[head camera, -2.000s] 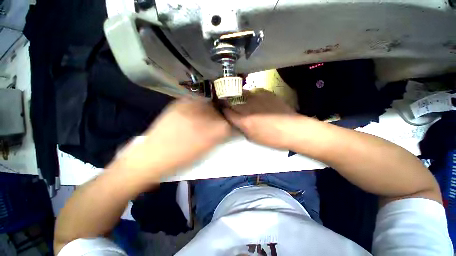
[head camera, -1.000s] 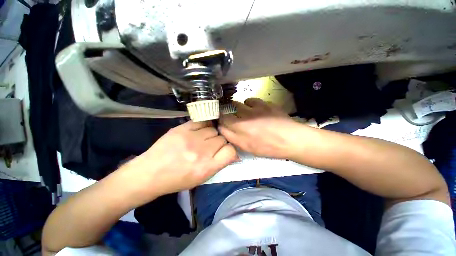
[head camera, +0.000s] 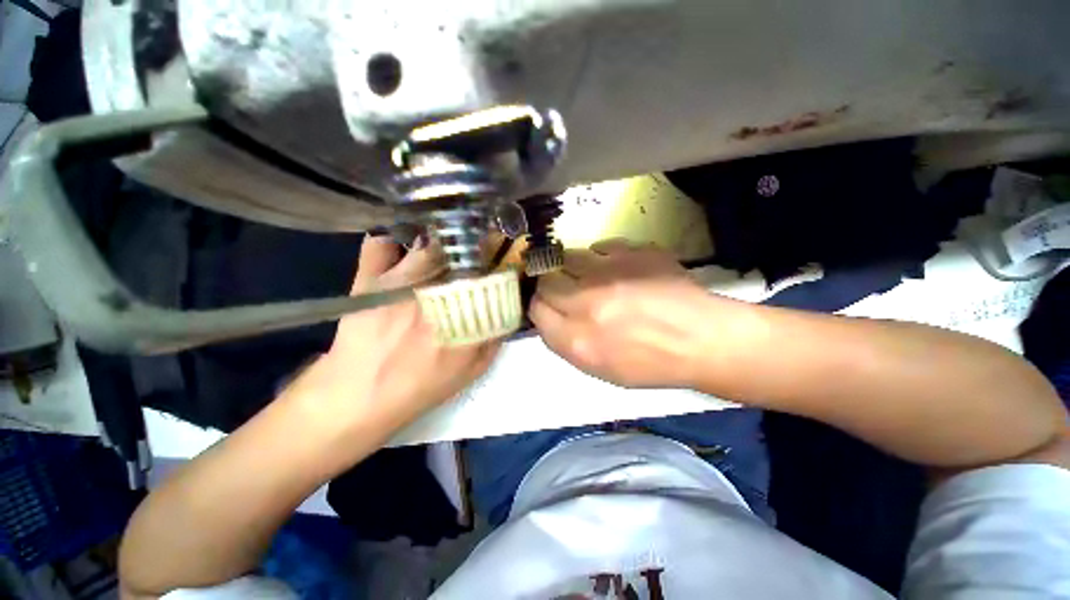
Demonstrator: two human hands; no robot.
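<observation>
The dark garment piece lies on the table at the left and under the off-white sewing machine head. My left hand rests at its right side, with the fingers towards the needle area. The ribbed cream dial and the grey-green guard partly cover this hand, and its grip is hidden. My right hand is just right of the dial, its fingers curled and closed at a sliver of dark cloth between the hands. The needle and presser foot are hidden.
A black bundle lies under the machine arm beside a yellowish surface. A white printed label is at the right. The white table's front edge crosses above my lap. A blue crate is at lower left.
The machine head appears larger and closer, with the dial further left and lower. My left hand has shifted left, its fingers now spread further behind the guard. My right hand stays near the dial.
</observation>
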